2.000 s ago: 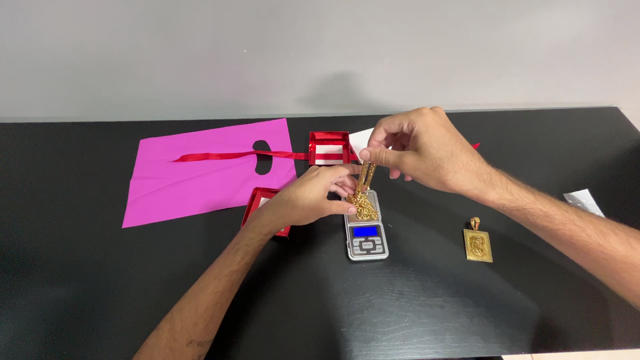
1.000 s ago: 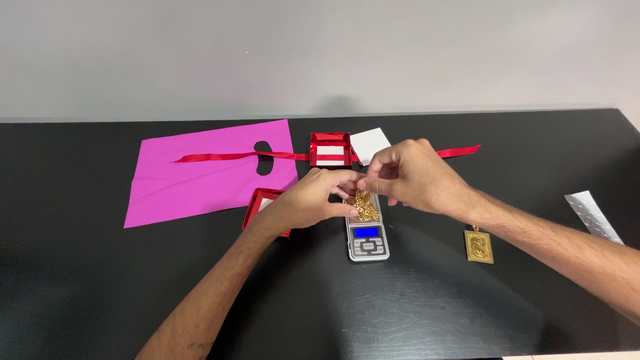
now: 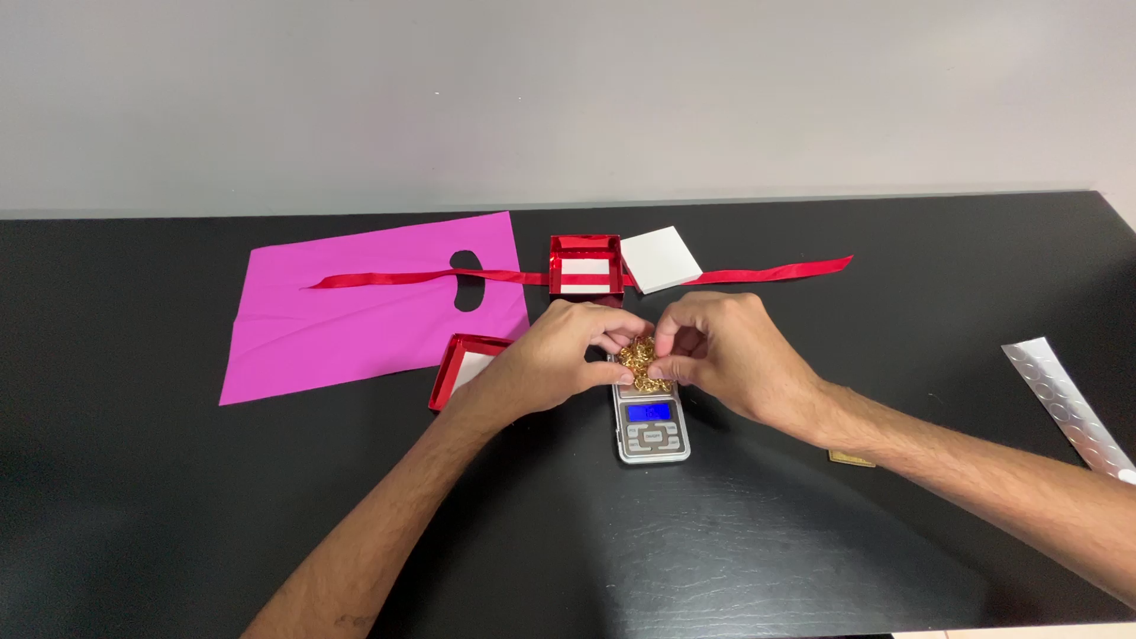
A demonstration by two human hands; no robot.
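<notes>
A gold-coloured chain (image 3: 641,359) lies heaped on the pan of a small digital pocket scale (image 3: 652,435), whose display glows blue. My left hand (image 3: 568,355) touches the heap from the left, thumb at its lower left edge and fingers behind it. From the right, my right hand (image 3: 732,355) pinches part of the chain between thumb and index finger. A gold-coloured rectangular pendant (image 3: 850,459) lies on the black table, mostly hidden under my right forearm.
Behind the scale are an open red box (image 3: 586,241), a white square pad (image 3: 661,259) and a red ribbon (image 3: 772,272). A pink bag (image 3: 373,328) and another red box part (image 3: 448,373) lie left. A silver sticker strip (image 3: 1061,395) is at right.
My right hand has come down to the heap; two seconds ago it held a length of chain above the scale. My right forearm now covers most of the pendant.
</notes>
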